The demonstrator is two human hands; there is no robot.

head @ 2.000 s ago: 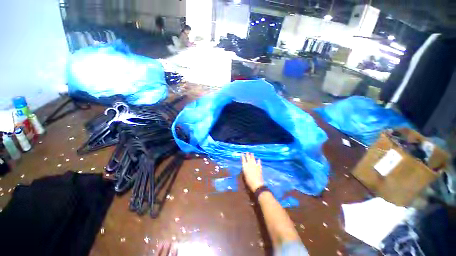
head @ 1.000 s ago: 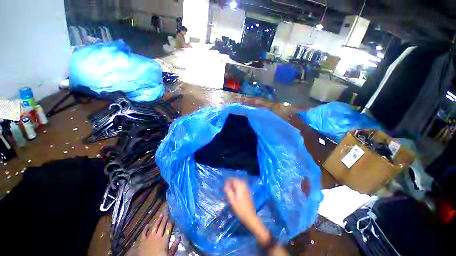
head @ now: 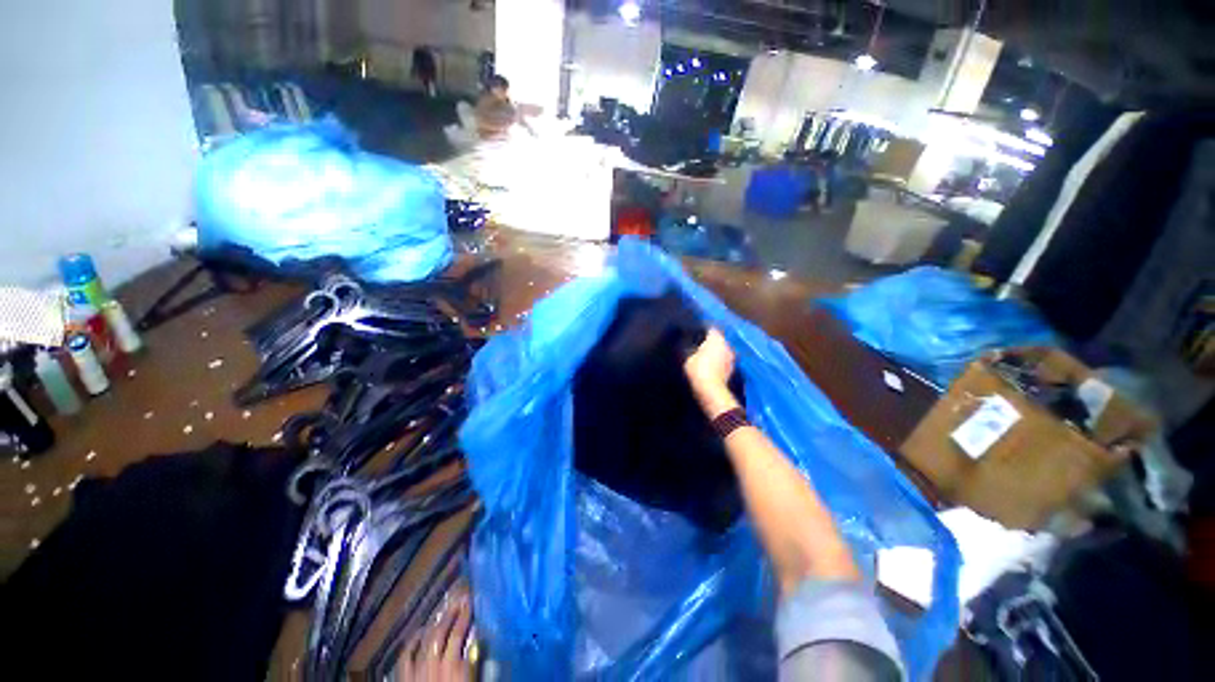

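A large blue plastic bag [head: 526, 400] stands open in front of me, its mouth towards me. Black cloth [head: 640, 400] shows inside it. My right hand [head: 710, 365] reaches into the opening with its fingers curled at the upper right of the black cloth; whether it grips the cloth or the bag's edge is unclear. My left hand [head: 440, 645] is low at the bottom edge, partly cut off, beside the bag's left side and the hangers; what its fingers do is not clear.
A heap of black hangers [head: 360, 520] lies left of the bag, with a black garment stack [head: 160, 560] farther left. Bottles [head: 87, 353] stand at far left. A cardboard box [head: 1013, 446], white sheet [head: 986, 546] and dark folded garments are at right. Other blue bags [head: 313, 200] lie beyond. A person sits behind.
The bag's mouth has been drawn up into a taller, narrower opening. My right hand has moved from the bag's front, up and right into the opening. My left hand stays low beside the bag.
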